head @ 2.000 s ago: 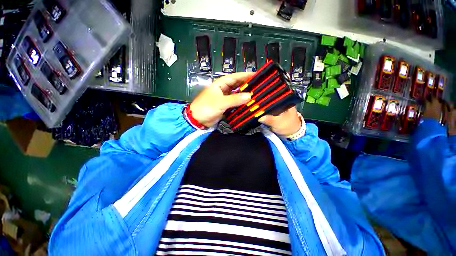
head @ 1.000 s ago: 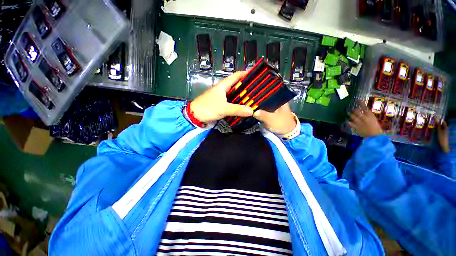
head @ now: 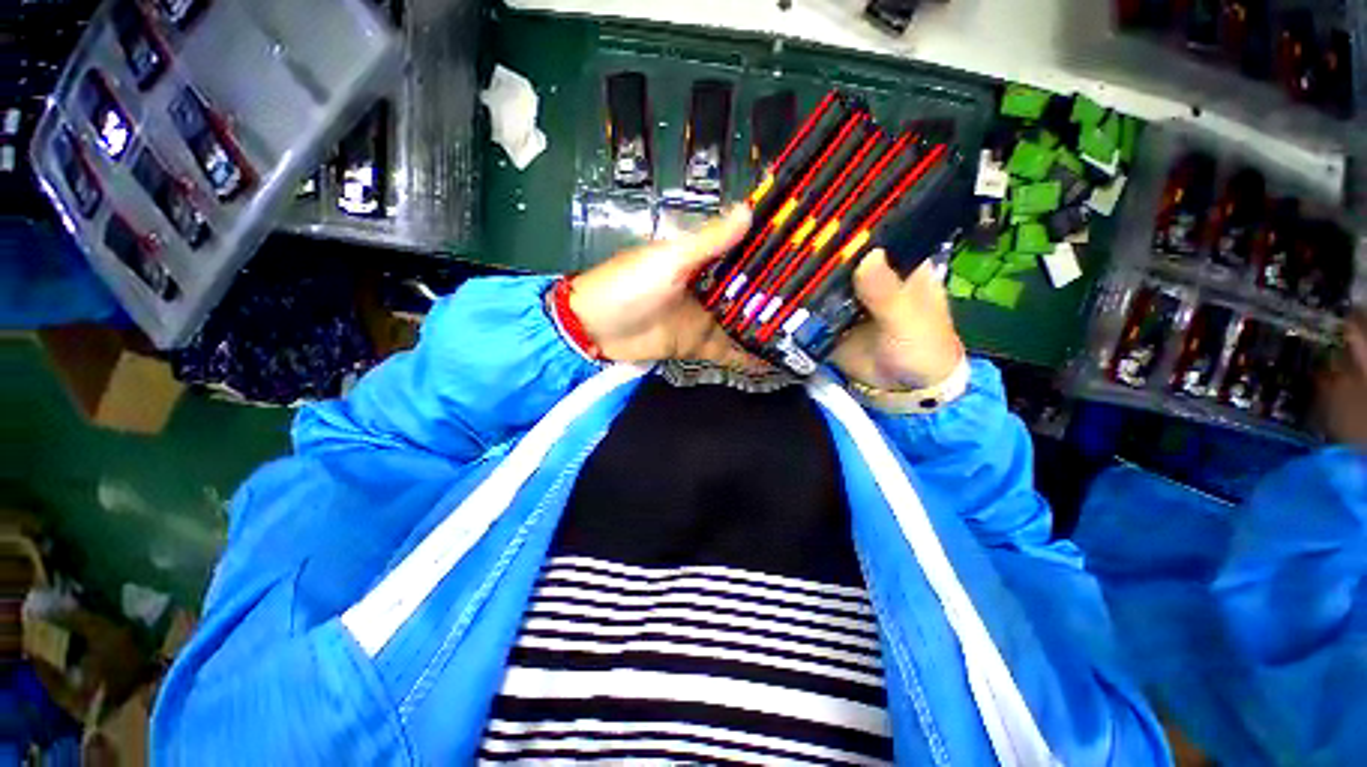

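A fanned group of several black mobile phones with red side edges (head: 817,225) is held between both hands above the front of the tray. My left hand (head: 660,292) grips the group's left side, thumb near the edges. My right hand (head: 904,322) holds the right side, thumb on the outer phone's black face. A clear blister tray (head: 607,217) lies flat behind the hands on the green mat. Phones such as this one (head: 628,132) lie in its back row; the held group hides part of the tray.
Tilted tray with phones (head: 300,105) at left on stacked trays. White paper scrap (head: 514,116) beside the flat tray. Green flat blocks (head: 1034,198) piled right of it. Neighbour's tray (head: 1199,285) and a person's blue sleeve (head: 1289,555) at right. White conveyor (head: 1020,45) beyond.
The held group has tipped more upright, and its lower ends now show. My right hand has shifted right. The neighbour's hand has moved away from their tray, whose phones now look dark.
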